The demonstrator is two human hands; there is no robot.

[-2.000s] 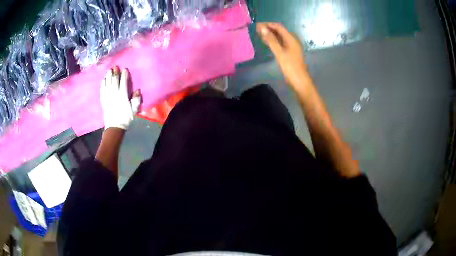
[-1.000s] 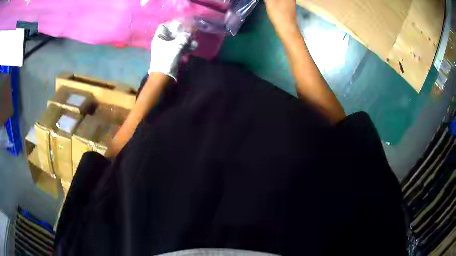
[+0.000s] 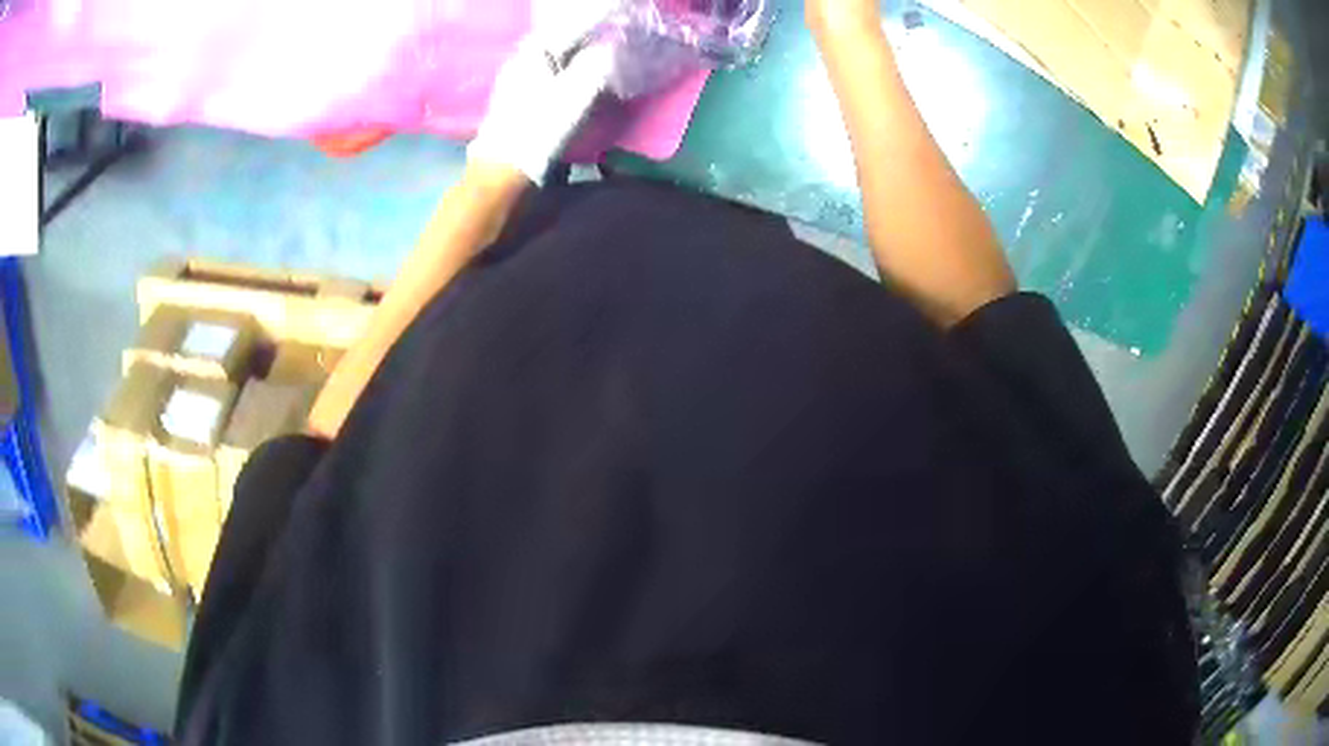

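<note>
My left hand [image 3: 550, 91], in a white glove, is at the top centre over the end of the pink sheet [image 3: 292, 66]. Its fingers are blurred and overlap a clear, shiny poly bag [image 3: 649, 56]; whether they grip it cannot be told. Another glossy bag with dark contents [image 3: 717, 21] shows beside it, cut off by the top edge. My right hand [image 3: 841, 9] is mostly out of the picture at the top edge, over the green bench top [image 3: 1020, 219]; only the wrist side shows.
A tan cardboard sheet [image 3: 1122, 73] lies on the bench at upper right. Small cartons with white labels [image 3: 190, 423] are stacked at lower left. Stacked dark sheets [image 3: 1261, 481] stand at the right edge. A white board [image 3: 18, 182] is at the far left, and something red shows under the pink sheet.
Since two seconds ago, the view has swung towards the bench's end, cartons and cardboard. Since one second ago, my left hand has moved slightly up and right, and my right hand has slid further out of view.
</note>
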